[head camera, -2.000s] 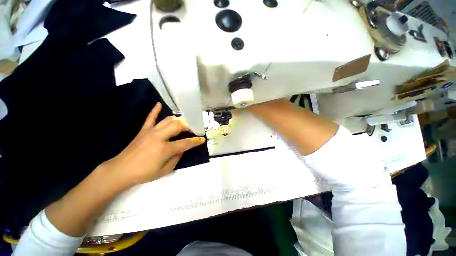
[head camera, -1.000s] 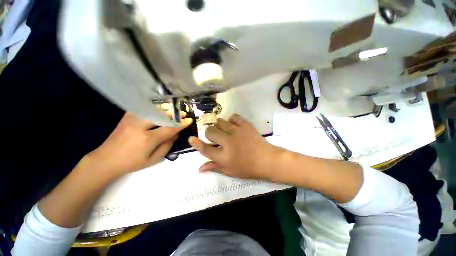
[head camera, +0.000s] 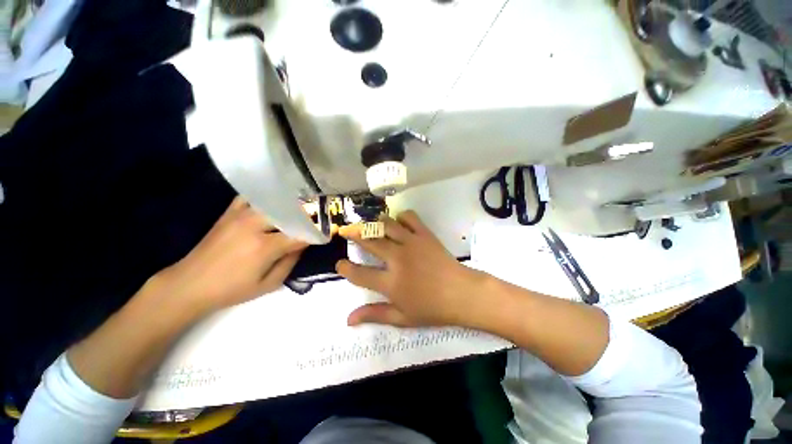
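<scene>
A black fabric piece (head camera: 95, 225) lies on the white machine table at the left and reaches to the needle area. The presser foot and needle area (head camera: 352, 211) is lit yellow under the white machine head (head camera: 486, 78). My left hand (head camera: 230, 260) lies on the cloth left of the needle, its fingertips partly hidden behind the head's lower end. My right hand (head camera: 408, 273) is just right of the needle, fingers spread and bent, fingertips close to the presser foot. Whether its fingers touch the cloth edge is hard to tell.
Black-handled scissors (head camera: 524, 192) and silver thread snips (head camera: 570, 267) lie on the table to the right. A printed ruler (head camera: 382, 347) runs along the front table edge. A yellow rail (head camera: 195, 427) shows below left. Dark and white cloth (head camera: 556, 399) hangs below the table.
My right hand has come out from under the machine head to the needle's right side, uncovering the scissors and snips. My left hand stays on the cloth. The camera view has shifted.
</scene>
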